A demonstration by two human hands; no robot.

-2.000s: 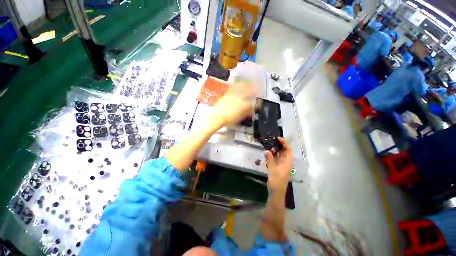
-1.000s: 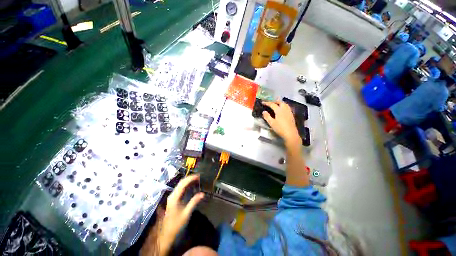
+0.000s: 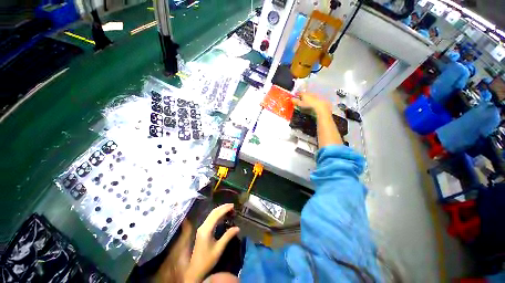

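Observation:
My right hand is over the press bed, beside the orange-red pad and at the upper edge of the black press fixture. It is blurred, and its fingertips do not show whether they hold anything. My left hand is low in front of my lap, thumb and forefinger curved apart. Something small and dark shows between them, but I cannot tell if it is held or lies behind. Release film sheets with black dots and ring-shaped adhesive cutouts lie on the bench to the left.
The yellow-gold press cylinder hangs above the bed. A handheld display and orange connectors are at the machine's front edge. Black plastic lies at lower left. People in blue smocks and a blue bin are at right.
My right hand has moved from the fixture up towards the red pad. My left hand, over the bed two seconds ago, is now by my lap, its fingers more curled. The view has shifted.

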